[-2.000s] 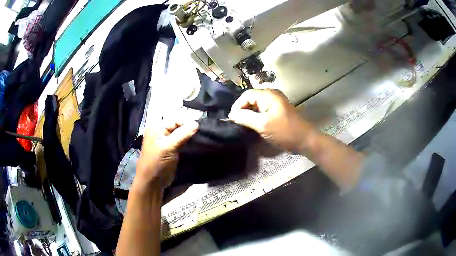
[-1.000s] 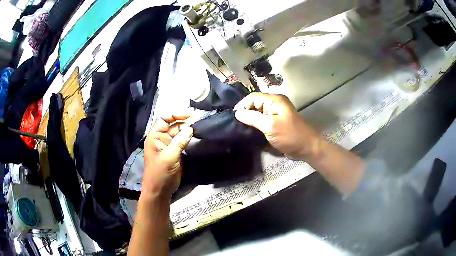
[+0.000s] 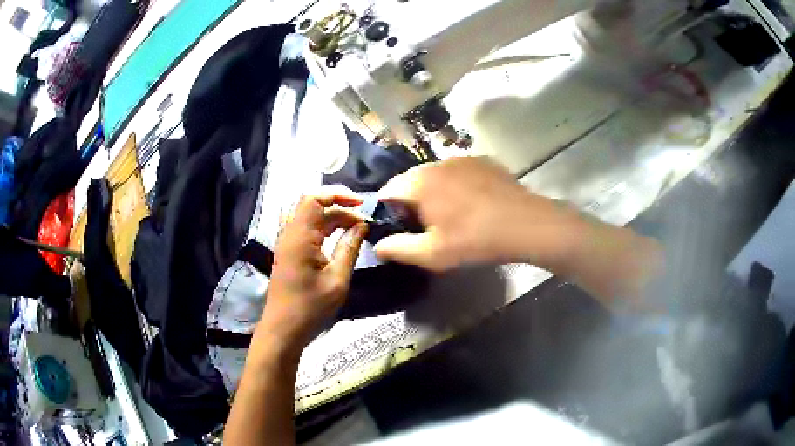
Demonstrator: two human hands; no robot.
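Observation:
Dark cloth (image 3: 383, 292) hangs over the table's front edge below my hands, just in front of the needle area. My left hand (image 3: 322, 248) pinches a folded dark edge of it between thumb and fingers. My right hand (image 3: 436, 213) is over the same edge from the right, thumb and fingers around it; a small pale patch shows between the hands. The sewing machine head (image 3: 370, 87) with its presser foot stands just behind. The larger dark garment (image 3: 209, 183) with white lining (image 3: 235, 300) lies bunched to the left.
A teal panel (image 3: 148, 65), a brown board (image 3: 127, 205) and a red item (image 3: 57, 228) lie at the far left. Another machine with a teal round part (image 3: 50, 377) is at lower left. A reddish loop (image 3: 680, 85) lies on the right of the machine bed.
My right hand has moved left and turned over the cloth, closing the gap to my left hand. My left hand has shifted slightly right. The stretched dark edge is now bunched between them.

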